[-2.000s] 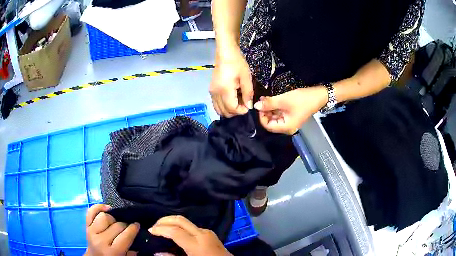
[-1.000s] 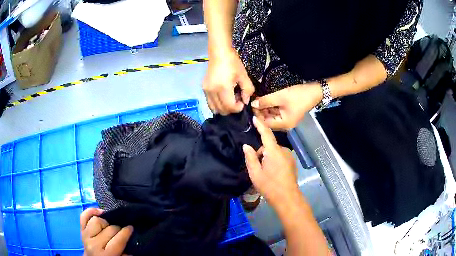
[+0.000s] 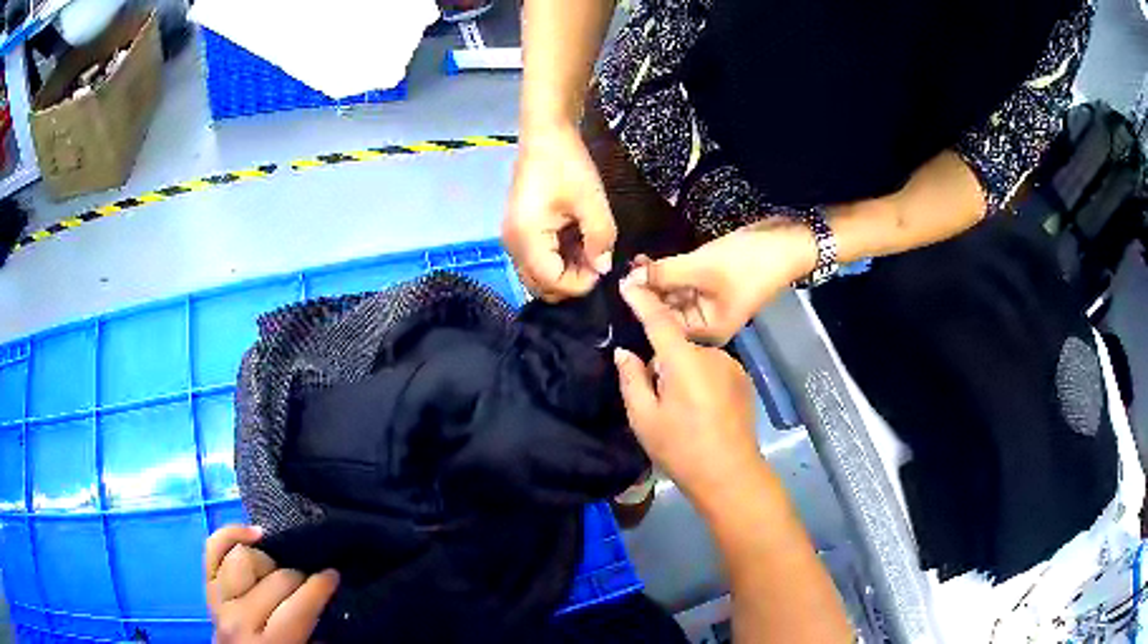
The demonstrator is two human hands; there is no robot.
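A jacket or coat lies lining side out, its black lining (image 3: 365,434) in the middle and grey-black checked shell fabric (image 3: 261,440) round the left edge. My left hand (image 3: 264,591) grips the black cloth at the lower left edge. My right hand (image 3: 690,396) is at the raised black sleeve (image 3: 554,365), index finger extended to the other person's fingertips, thumb apart. Whether it holds any cloth cannot be told. A thin pale curved thread or loop (image 3: 606,337) shows on the black cloth. Another person's two hands (image 3: 613,279) pinch the cloth's top edge.
A blue plastic crate (image 3: 101,434) lies under the garment. At right, a white table (image 3: 869,503) with a ruler edge bears black cut panels (image 3: 969,377) and a round checked patch (image 3: 1079,386). A cardboard box (image 3: 95,126) and white panel (image 3: 321,38) stand behind yellow-black floor tape (image 3: 252,176).
My right hand has left the garment's lower edge and moved up to the sleeve by the other person's fingers. My left hand keeps its grip. The view has shifted slightly.
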